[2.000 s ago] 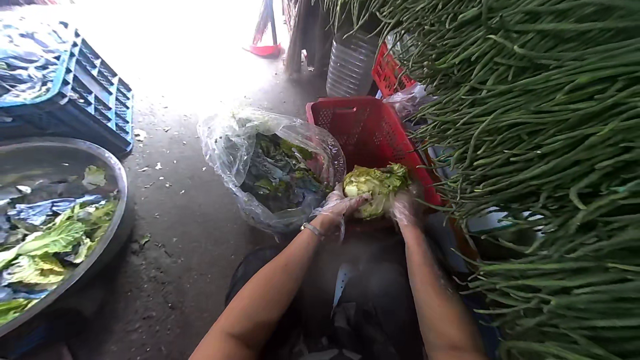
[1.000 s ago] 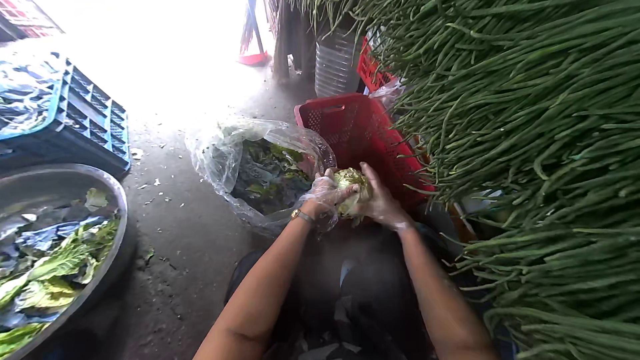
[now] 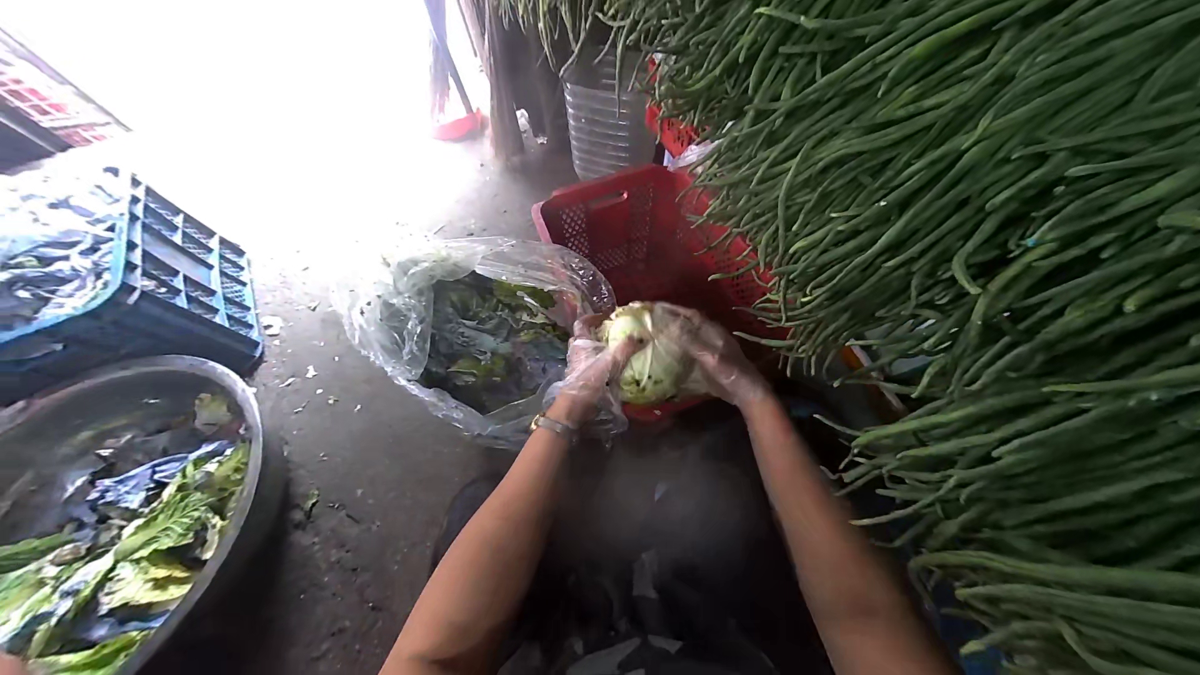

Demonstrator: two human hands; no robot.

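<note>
A pale green head of cabbage (image 3: 647,361) with dark specks is held between my two hands, over the near end of a red plastic crate (image 3: 609,220). My left hand (image 3: 595,361), in a clear plastic glove, grips its left side, and a watch or bracelet circles that wrist. My right hand (image 3: 717,361), gloved too and slightly blurred, cups the cabbage from the right. Just left of my hands stands an open clear plastic bag (image 3: 384,323) with dark green leaves (image 3: 492,337) inside.
A metal basin (image 3: 253,450) of loose leaves lies at lower left, below a blue plastic crate (image 3: 192,262). Long green beans (image 3: 984,234) are heaped along the right. A ribbed clear container (image 3: 605,127) and a red dustpan (image 3: 459,127) stand at the back. Scraps litter the floor.
The cabbage has lost the loose, leafy outer part seen two seconds ago and looks smoother and paler. My hands have shifted around it and still hold it.
</note>
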